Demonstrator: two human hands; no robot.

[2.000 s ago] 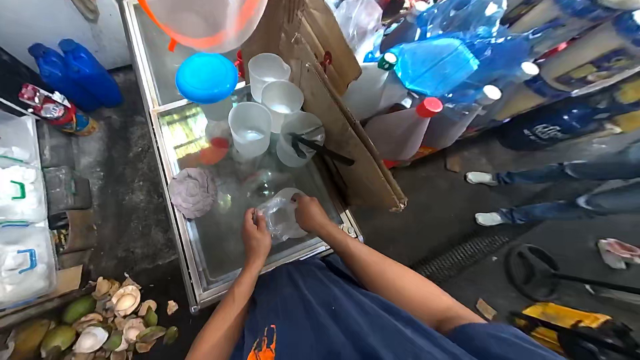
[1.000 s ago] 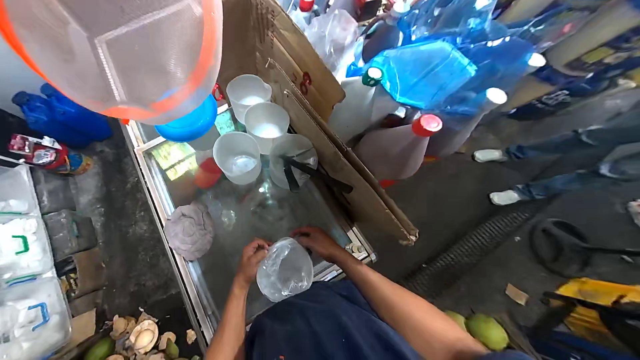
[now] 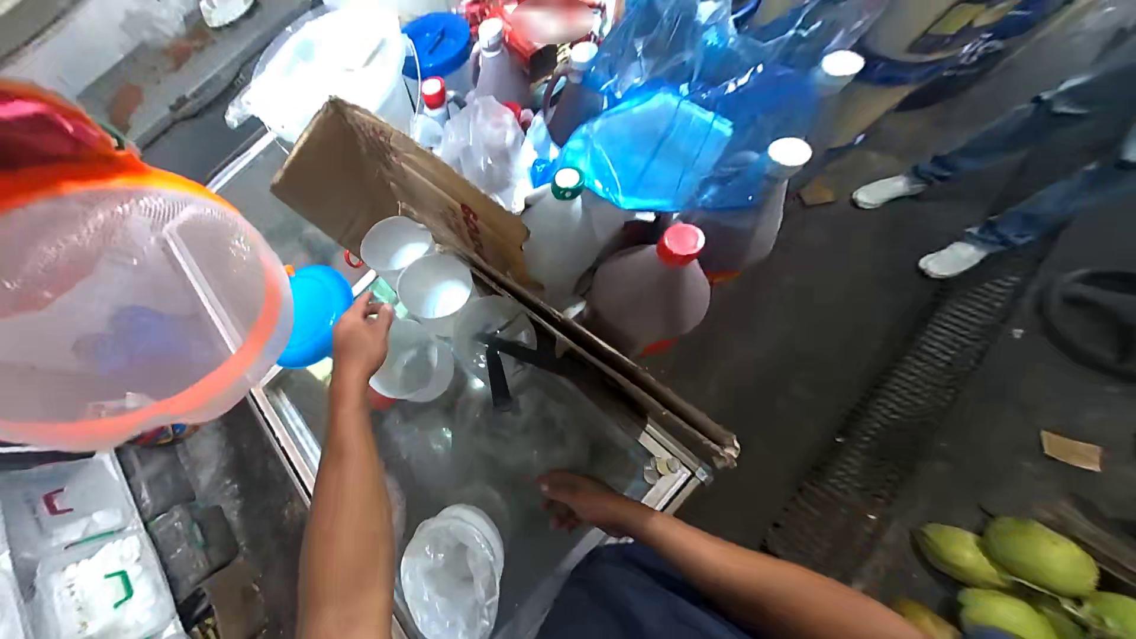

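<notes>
My left hand reaches over the glass tabletop, beside a blue round lid and several translucent plastic cups; its fingertips are near a greenish item, and whether they touch it is unclear. Low over the glass near its front edge, my right hand has curled fingers with nothing visible in them. A plastic tub lined with a clear bag stands at the front left of the glass. Black-handled tongs or a similar tool lie by the cups.
A cardboard box wall borders the right side. Beyond it stand jugs with red, green and white caps. A large orange-rimmed plastic container looms at the left. Green coconuts lie lower right; a person's legs are at the upper right.
My hands have let go of the bag-lined tub, which now stands on the glass. My left hand has moved forward to the cups. The view has shifted.
</notes>
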